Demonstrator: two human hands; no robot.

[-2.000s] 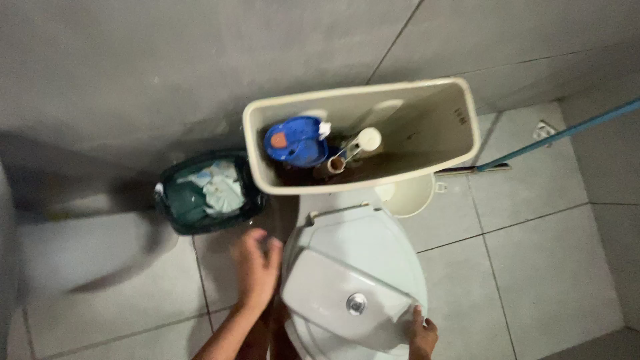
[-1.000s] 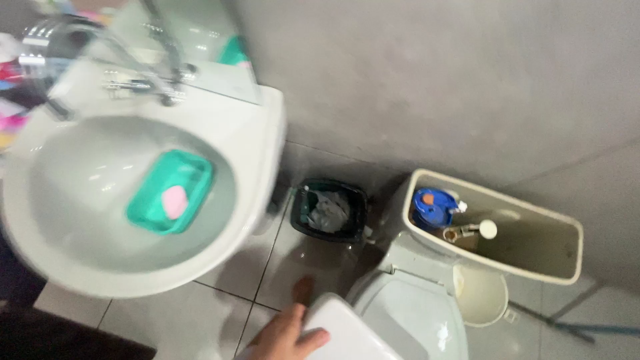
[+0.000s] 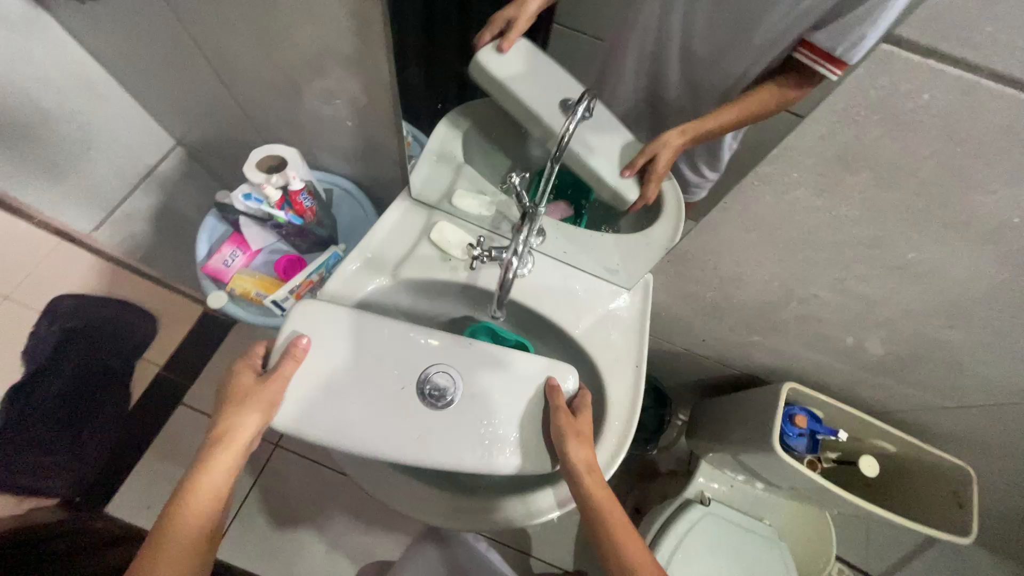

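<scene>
A white ceramic toilet tank lid (image 3: 360, 392) with a round chrome flush button (image 3: 439, 387) is held level over the washbasin (image 3: 616, 344). My left hand (image 3: 256, 384) grips its left end, thumb on top. At its right end my right hand (image 3: 572, 424) holds the edge. Water drops show on the lid's right part. Beneath it a green plastic soap tray (image 3: 500, 337) in the bowl is mostly hidden. Behind the lid rises a curved chrome faucet (image 3: 544, 200), with a white bar of soap (image 3: 452, 239) beside its handle.
A mirror (image 3: 752, 152) behind the basin reflects the lid and hands. The toilet tank (image 3: 888, 512) stands uncovered at right, its blue valve (image 3: 802, 430) visible, above the closed toilet seat cover (image 3: 720, 544). On the left, a pale blue tub (image 3: 352, 208) bears toiletries and a toilet paper roll (image 3: 276, 166).
The view has swung left from the toilet to the washbasin. The tank lid, earlier above the toilet seat cover, is now over the basin, with both my hands on it.
</scene>
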